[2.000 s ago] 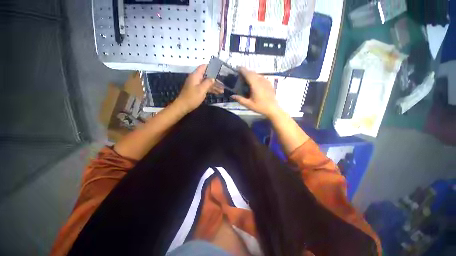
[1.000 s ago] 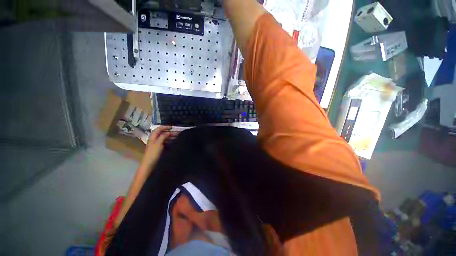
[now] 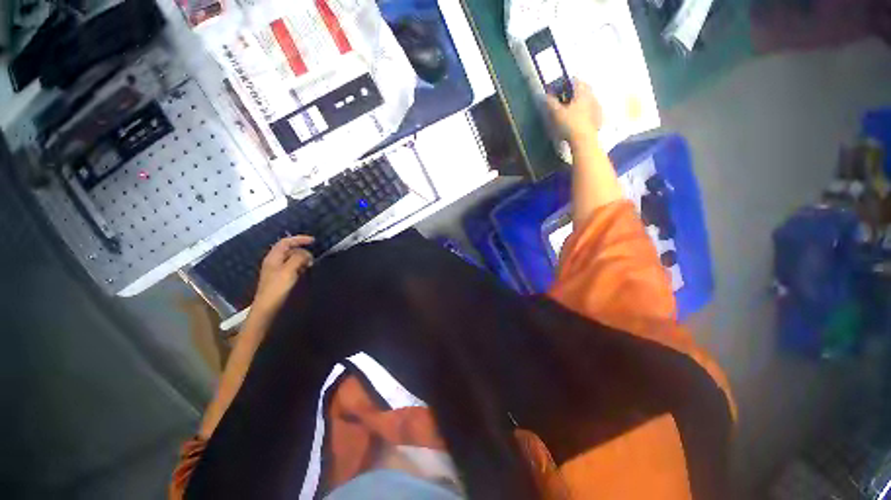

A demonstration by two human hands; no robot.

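My right hand (image 3: 576,112) is at the near end of a dark faceplate (image 3: 547,59) that lies on whitish wrapping paper (image 3: 625,59) on the green bench; its fingers touch that end, and whether they grip it I cannot tell. My left hand (image 3: 284,262) rests at the near edge of the black keyboard (image 3: 337,207), fingers loosely bent, holding nothing visible. A second dark faceplate (image 3: 354,99) lies on the newspaper (image 3: 256,59). Another dark faceplate (image 3: 107,154) lies on the perforated plate (image 3: 195,210), by a dark bar.
A black mouse (image 3: 423,54) sits on a dark blue pad (image 3: 459,93). A blue crate (image 3: 696,234) with white sheet and small black parts stands below the green bench (image 3: 503,83). More blue containers (image 3: 816,264) are at the far right.
The view has turned right. My right hand has come back from the marking machine to the faceplate on the green bench. My left hand has stayed near the keyboard edge.
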